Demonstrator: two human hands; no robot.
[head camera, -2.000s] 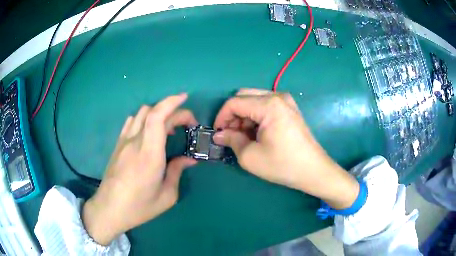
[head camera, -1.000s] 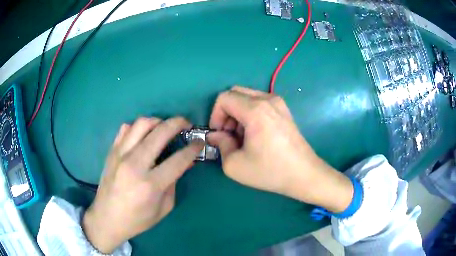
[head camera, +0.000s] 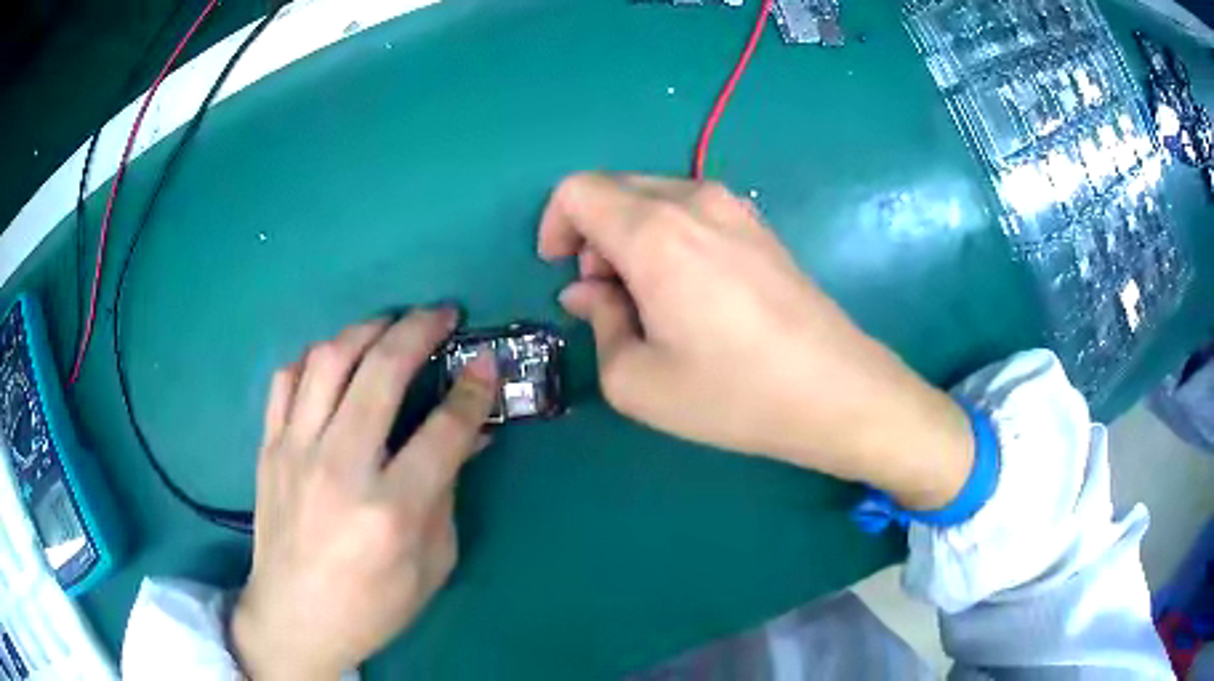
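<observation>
A small circuit board (head camera: 522, 397) with a dark rim and silvery parts lies at the middle of the green mat. My left hand (head camera: 353, 486) holds its left side, with the thumb on its face and a fingertip at the upper left corner. My right hand (head camera: 726, 319) is to the right of and beyond the board, apart from it, with thumb and fingers curled. A red wire (head camera: 736, 80) runs in behind my right hand; whether the hand holds anything is hidden. A black wire (head camera: 123, 346) runs under my left hand.
A teal-edged multimeter (head camera: 51, 452) lies at the left edge. A clear component tray (head camera: 1052, 173) lies at the right, with dark small parts (head camera: 1178, 113) beyond it. A loose board (head camera: 808, 19) lies near the top edge. A blue wrist strap (head camera: 979, 466) is on my right wrist.
My right hand has moved off the board, outward from it. My left hand now has its thumb pressed on the board, and more of the board's face shows. The whole view has shifted slightly.
</observation>
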